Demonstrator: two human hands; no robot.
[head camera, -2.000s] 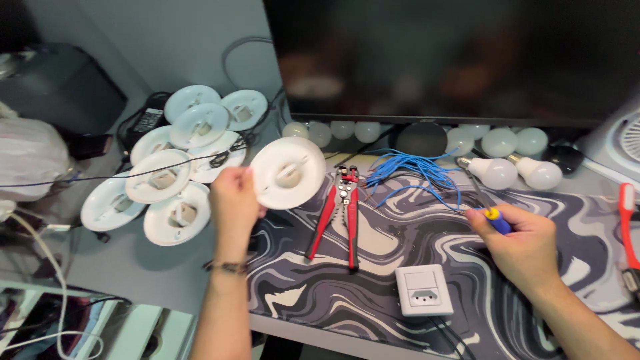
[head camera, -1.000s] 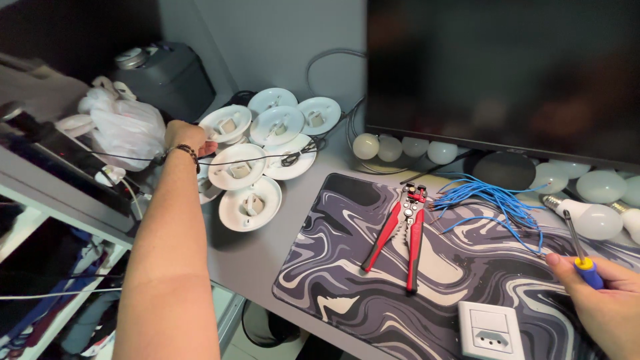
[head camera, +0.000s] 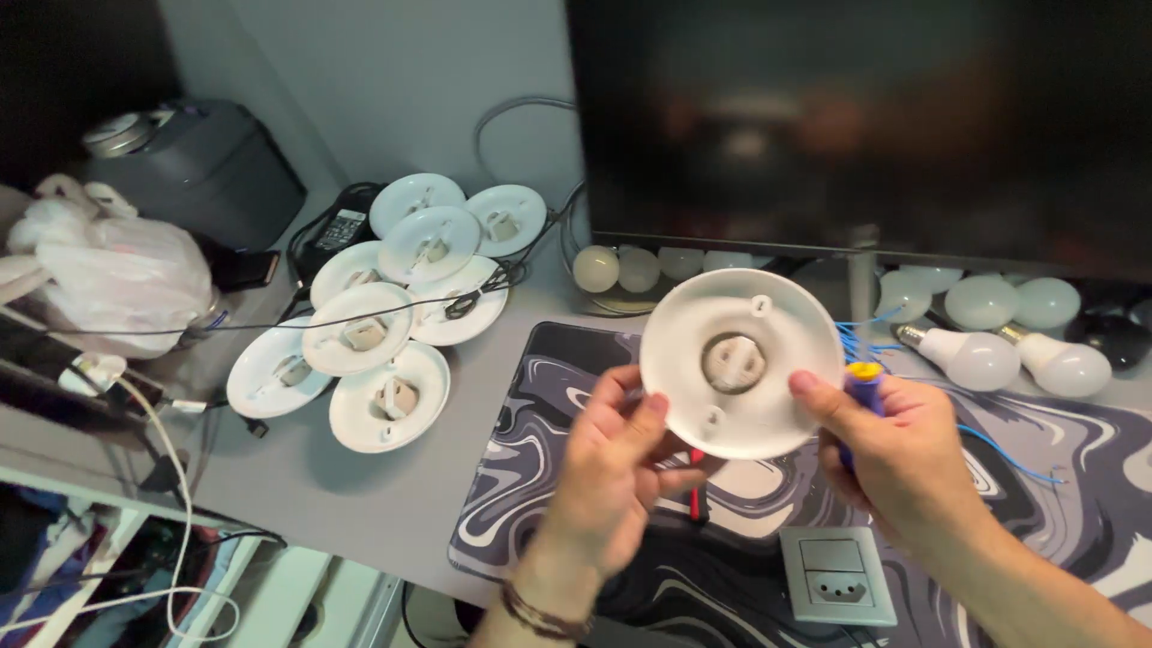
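A round white lamp holder base (head camera: 783, 360), its back with the ceramic socket turned to the camera, is held over the patterned mat. My left hand (head camera: 612, 477) grips its lower left edge. My right hand (head camera: 891, 450) pinches its right edge and also holds a screwdriver with a blue and yellow handle (head camera: 864, 387). Behind the holder, red-handled wire strippers (head camera: 698, 495) are mostly hidden. Blue wires (head camera: 1008, 459) show on the right, partly covered by my right hand. Several similar lamp holders (head camera: 390, 396) lie piled on the left of the desk.
A white switch and socket plate (head camera: 840, 576) lies on the mat (head camera: 513, 450). LED bulbs (head camera: 981, 360) lie below the monitor (head camera: 810, 126). A thin black cable (head camera: 225, 328) crosses the lamp holder pile. Farther left are a plastic bag (head camera: 126, 279) and a dark grey container (head camera: 207, 171).
My left hand has come back from the pile on the left and now holds a lamp holder over the mat. My right hand has moved to the holder's edge, still with the screwdriver.
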